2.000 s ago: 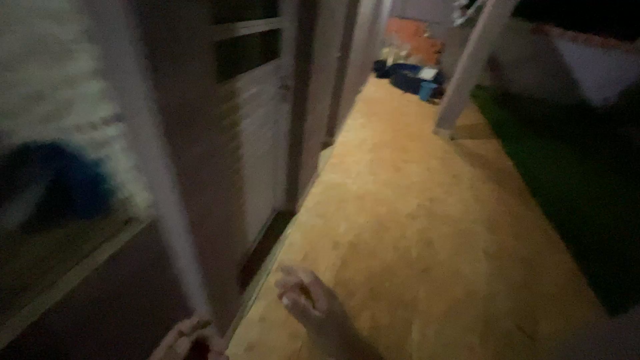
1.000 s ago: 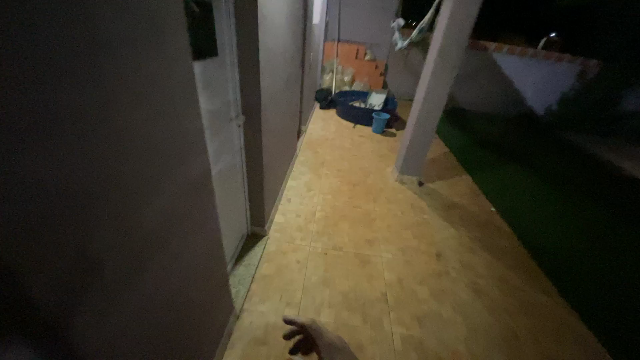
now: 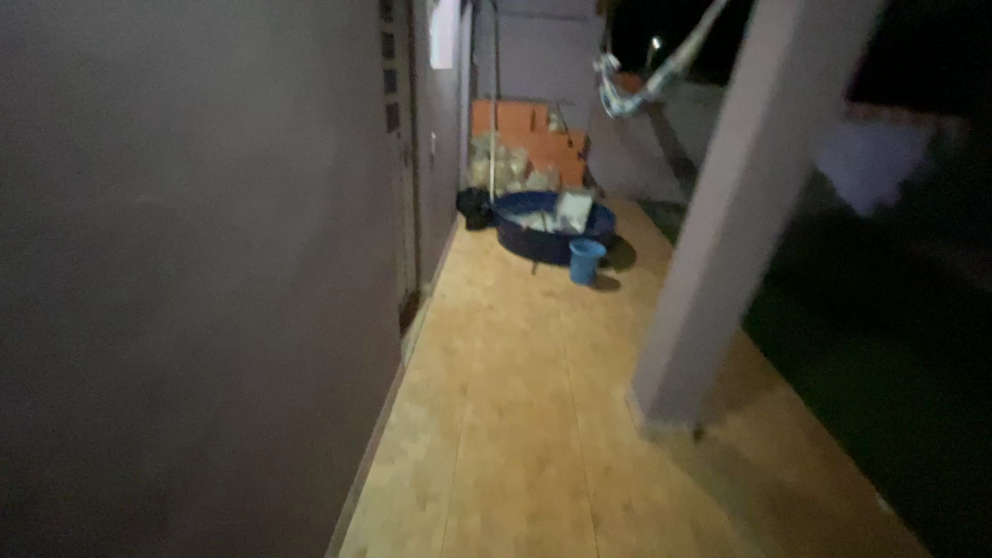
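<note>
Neither my left hand nor my right hand shows in the head view now. Farther along the tiled floor (image 3: 519,403) stands a round dark-blue tub or small pool (image 3: 535,242), with a white object (image 3: 574,211) and other pale things inside it. A light-blue bucket (image 3: 585,263) is on the floor at its near right side. Against its left side lies a black bag or bundle (image 3: 473,208). A long pale pole (image 3: 493,147) rises upright behind the tub's left edge.
A wall (image 3: 194,271) with a door recess (image 3: 409,232) runs along the left. At right stands a square pillar (image 3: 717,232), with dark grass (image 3: 868,387) beyond. Orange bricks (image 3: 515,118) and pale sacks (image 3: 504,164) are stacked at the far end. A hammock (image 3: 647,89) hangs behind the pillar.
The view has moved forward along the walkway; the pillar and tub are nearer. A hand seen low in the frame one second ago has gone out of view.
</note>
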